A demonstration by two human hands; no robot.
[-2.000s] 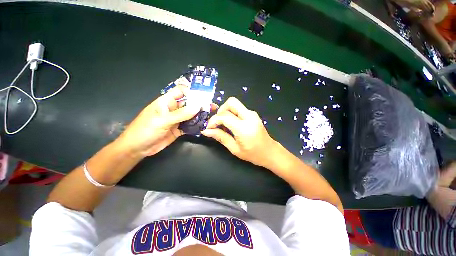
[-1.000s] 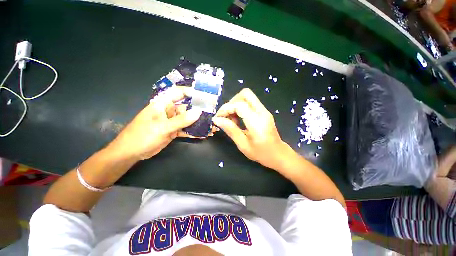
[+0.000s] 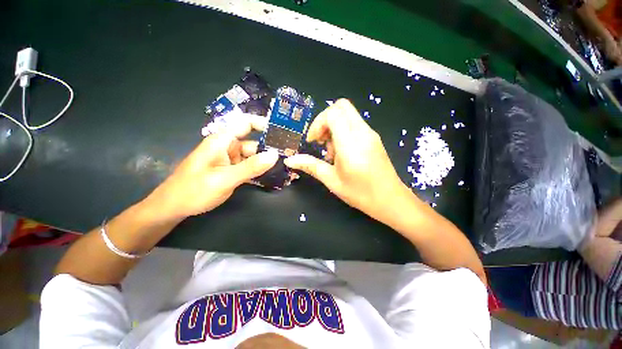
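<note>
The phone unit (image 3: 286, 129) is held upright above the bench, with blue circuit board and two small silver card holders at the top, a grey metal cover below and a black lower end. My left hand (image 3: 215, 167) grips its left side, thumb on the lower part. My right hand (image 3: 354, 160) is at its right side, thumb tip at the lower right of the metal cover, fingers curled near the blue board. Whether its fingers pinch a small piece cannot be seen. Waiting units (image 3: 235, 101) lie just behind and left of the phone unit.
A pile of white pieces (image 3: 432, 158) lies right of my hands, with loose ones around it. A plastic-wrapped bundle (image 3: 528, 170) stands farther right. A white cable (image 3: 48, 126) lies at left. A green conveyor (image 3: 409, 34) runs beyond the white rail (image 3: 341, 37). Another person's arm (image 3: 603, 238) shows at right.
My right thumb and fingers have moved from the black lower end up along the unit's right side. The unit's tilt has changed, and the conveyor unit at the top has moved left, almost out of view.
</note>
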